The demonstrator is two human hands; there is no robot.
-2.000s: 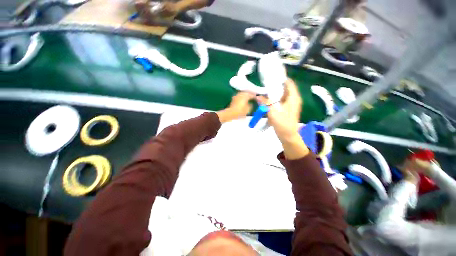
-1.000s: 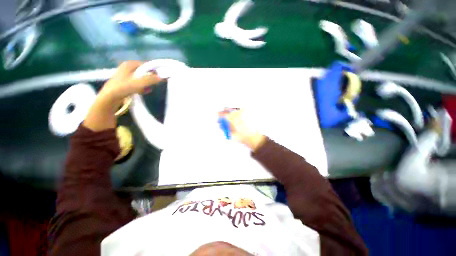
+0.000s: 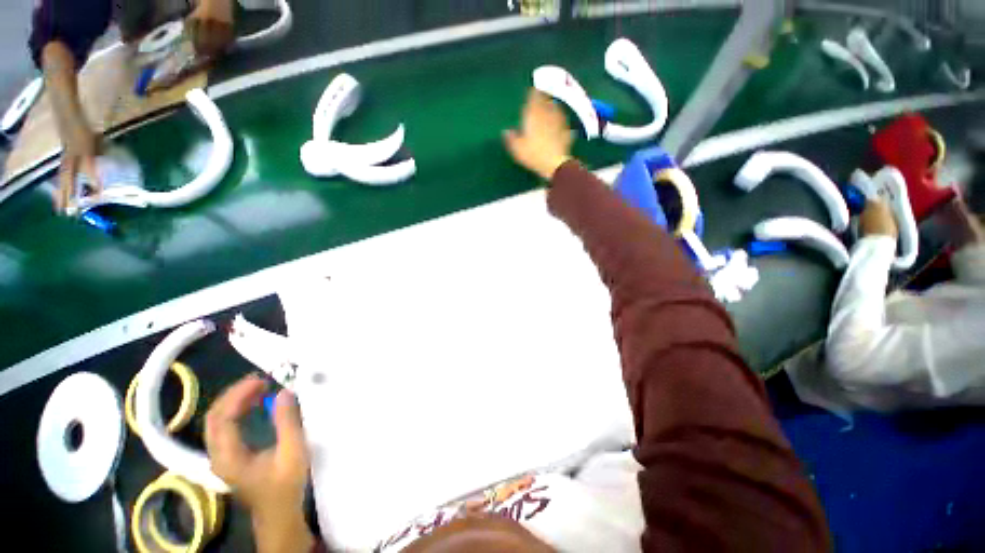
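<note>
My left hand (image 3: pixel 259 448) is at the lower left with fingers and thumb apart, beside a white curved housing (image 3: pixel 159 394). A shorter white housing piece (image 3: pixel 259 344) lies partly on the white sheet (image 3: pixel 464 346), with a small blue battery (image 3: pixel 271 403) just beyond my fingertips. My right hand (image 3: pixel 540 138) reaches over the green belt, fingers spread. One fingertip is at the near end of a white curved housing piece (image 3: pixel 566 91); whether it touches cannot be told. A blue battery (image 3: pixel 603 109) and a second curved piece (image 3: pixel 656 97) are beside it.
Masking tape rolls (image 3: pixel 205 516) and a white disc roll (image 3: pixel 81 437) are at left. A blue tape dispenser (image 3: pixel 646 184) and crumpled waste (image 3: pixel 734 278) are right of the sheet. More housings lie on the belt (image 3: pixel 454 162). Other people's hands work at upper left and right.
My right hand has moved from over the sheet, away and up onto the belt. My left hand has let go of the curved housing, which lies at left. The view has shifted and tilted.
</note>
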